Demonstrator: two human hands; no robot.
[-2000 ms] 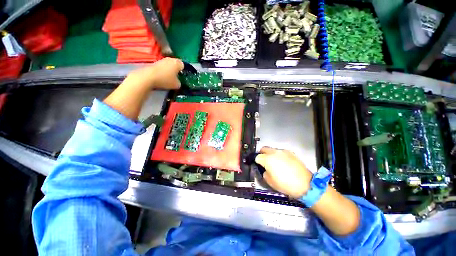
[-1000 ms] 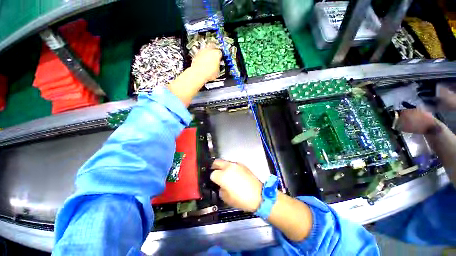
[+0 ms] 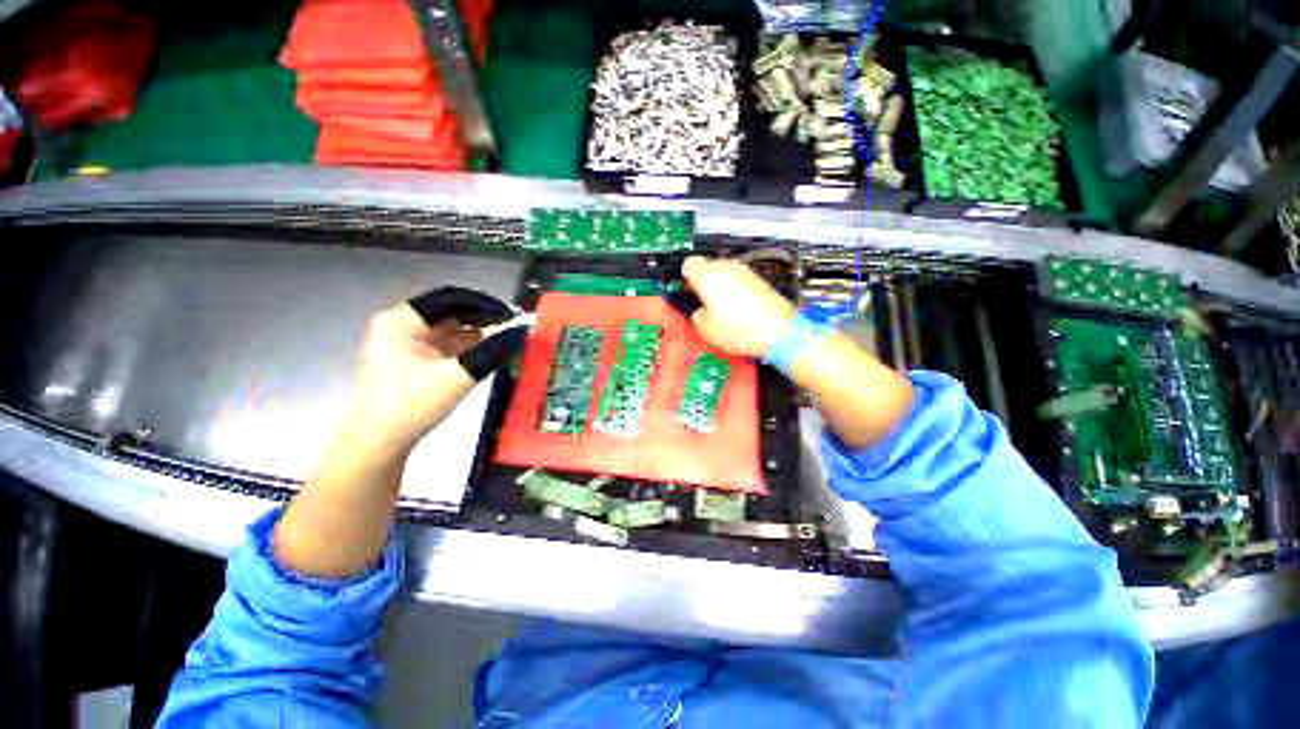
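The red sheet (image 3: pixel 649 453) lies in the black pallet (image 3: pixel 492 491), with three small green boards on it: left (image 3: pixel 572 379), middle (image 3: pixel 630 376) and right (image 3: pixel 703 392). My left hand (image 3: pixel 406 370) is at the pallet's left edge, black-covered thumb and finger apart. A small pale spot shows at their tips; I cannot tell if it is a held part. My right hand (image 3: pixel 734 308) is over the sheet's far right corner, black-covered fingertips pointing down and partly hidden. Whether it grips anything is unclear. A green row board (image 3: pixel 610 229) lies along the pallet's far edge.
A second pallet with a main circuit board (image 3: pixel 1158 413) is at right. Behind the conveyor rail (image 3: pixel 471 190) are bins of silvery-white (image 3: pixel 666 103), beige (image 3: pixel 831 100) and green parts (image 3: pixel 984 126), and stacked red sheets (image 3: pixel 374 86). A blue cord (image 3: pixel 860 143) hangs near the beige bin.
My left hand has come back from the beige parts bin to the pallet's left edge. My right hand has moved from the pallet's right side to the far right corner. The view has shifted.
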